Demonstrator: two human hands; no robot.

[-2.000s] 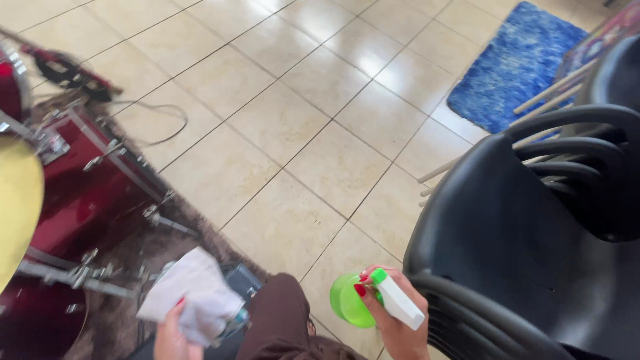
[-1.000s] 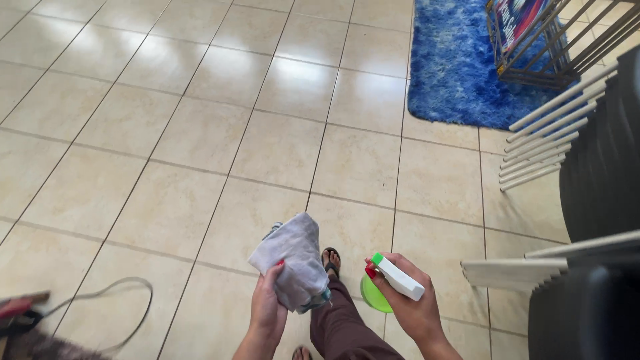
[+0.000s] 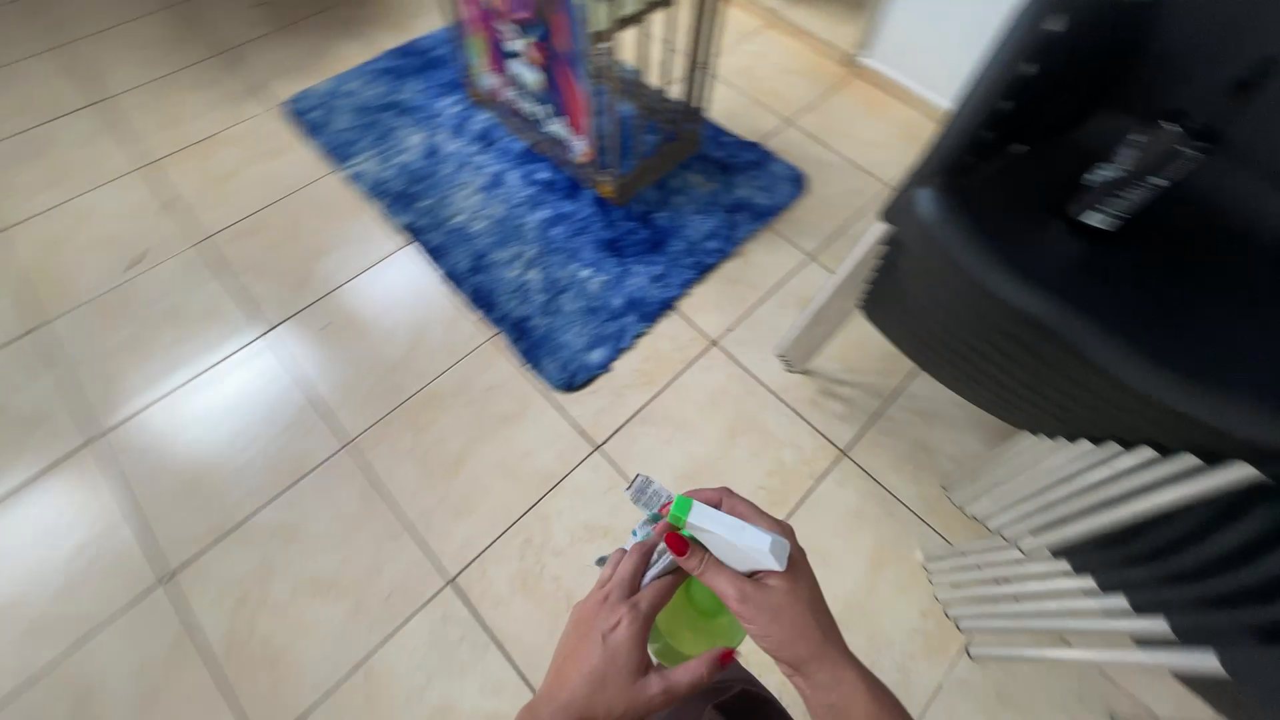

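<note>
A spray bottle point(image 3: 697, 620) with green liquid and a white and green trigger head is at the bottom centre. My right hand point(image 3: 770, 590) grips it around the neck, thumb beside the green collar. Against the bottle's left side rests my left hand point(image 3: 620, 635), its fingers bent near the neck. Part of a cloth point(image 3: 650, 495) with a printed tag sticks out beyond my left fingers; most of it is hidden behind the hands. Whether the left fingers close on the cloth, the bottle or both is partly hidden.
Stacked black chairs point(image 3: 1050, 350) with pale legs point(image 3: 1070, 605) stand close on the right, a dark object point(image 3: 1140, 175) lying on the top seat. Ahead, a metal rack point(image 3: 650, 160) with a colourful printed panel stands on a blue shaggy rug point(image 3: 580, 270). The floor point(image 3: 350, 520) is tiled.
My hands have come together at the spray bottle; one second ago they were apart, the cloth in my left. The view has swung right, toward the rug and chairs.
</note>
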